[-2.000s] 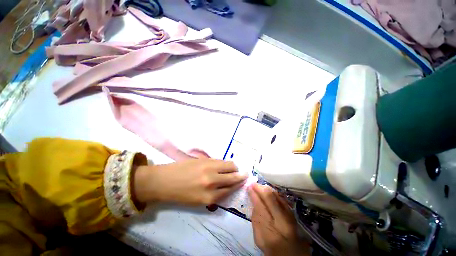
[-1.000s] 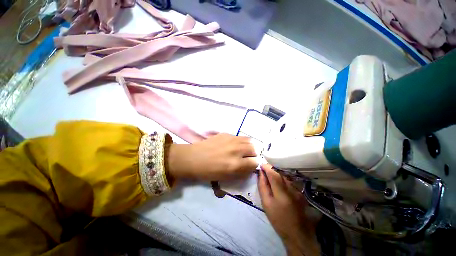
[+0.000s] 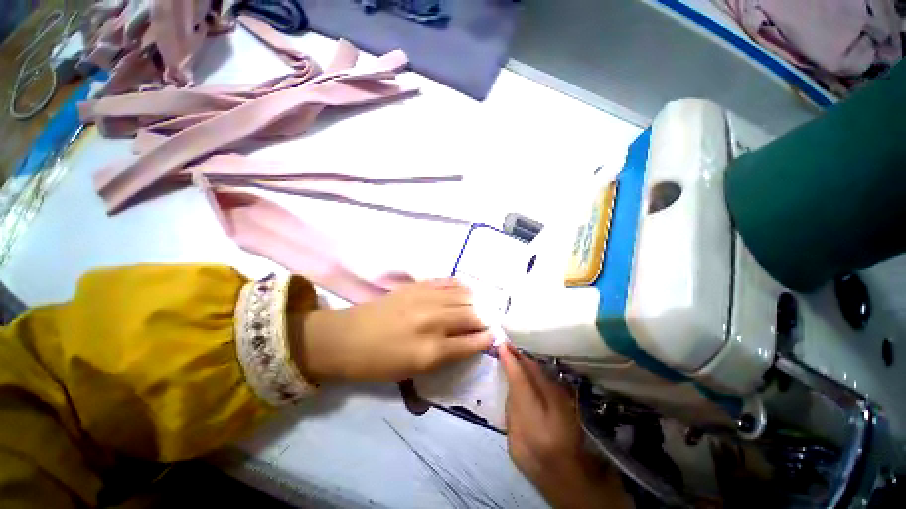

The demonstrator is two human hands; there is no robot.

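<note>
A pink fabric strip (image 3: 288, 249) runs from the pile down to my left hand (image 3: 402, 328). My left hand lies flat over the strip's near end, fingertips at the needle area of the white sewing machine (image 3: 676, 239). My right hand (image 3: 544, 418) is just right of it, below the machine head, with fingertips close to the left ones at the fabric's end. The fabric between the fingertips is overexposed and mostly hidden. The needle plate (image 3: 482, 258) shows partly beyond my left hand. The needle and presser foot cannot be made out.
A pile of pink strips (image 3: 248, 114) lies at the far left, with thin strips (image 3: 368, 179) reaching toward the machine. Purple-grey cloth (image 3: 437, 50) lies beyond. A dark green cylinder (image 3: 815, 189) is at right. Pink garment pieces (image 3: 825, 35) are at the far right. Loose threads (image 3: 437, 467) lie near the front edge.
The view has shifted slightly back and forth. Both hands stay at the needle area, fingertips close together. The strip still runs to my left hand, with little visible change.
</note>
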